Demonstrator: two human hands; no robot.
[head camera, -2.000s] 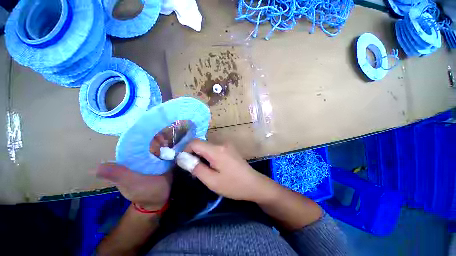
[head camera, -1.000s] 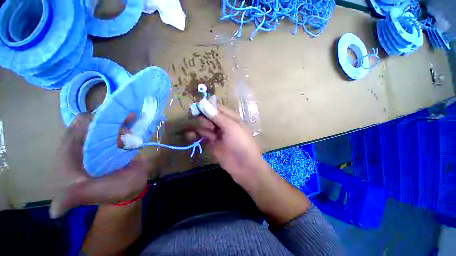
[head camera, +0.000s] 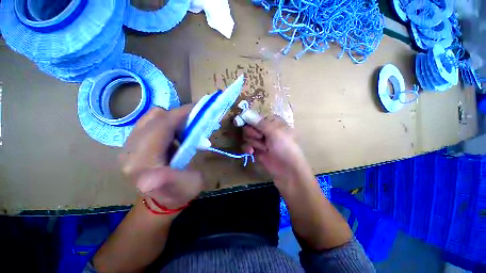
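A light-blue pleated ring (head camera: 205, 123) is tilted nearly edge-on, with a darker blue band around its collar. My left hand (head camera: 160, 152) holds it from the left and is blurred. A thin blue cord (head camera: 226, 153) runs from the ring to the curled fingers of my right hand (head camera: 272, 141), frayed at its end. My right hand has white-wrapped fingertips close to a small white nozzle (head camera: 243, 105) on the brown-speckled patch (head camera: 256, 80). Whether the fingertips touch the nozzle is not clear.
Pleated rings (head camera: 90, 112) lie and stand stacked at the left. A tangled cord pile (head camera: 330, 24) and white cloth (head camera: 219, 18) lie at the far edge. A corded ring (head camera: 390, 88) and stacked rings (head camera: 438, 66) are at the right. Blue crates (head camera: 426, 197) stand below the table.
The ring has turned from facing me to nearly edge-on. My right hand has moved from the ring's hole to the nozzle, with the cord stretched between. The view has shifted slightly.
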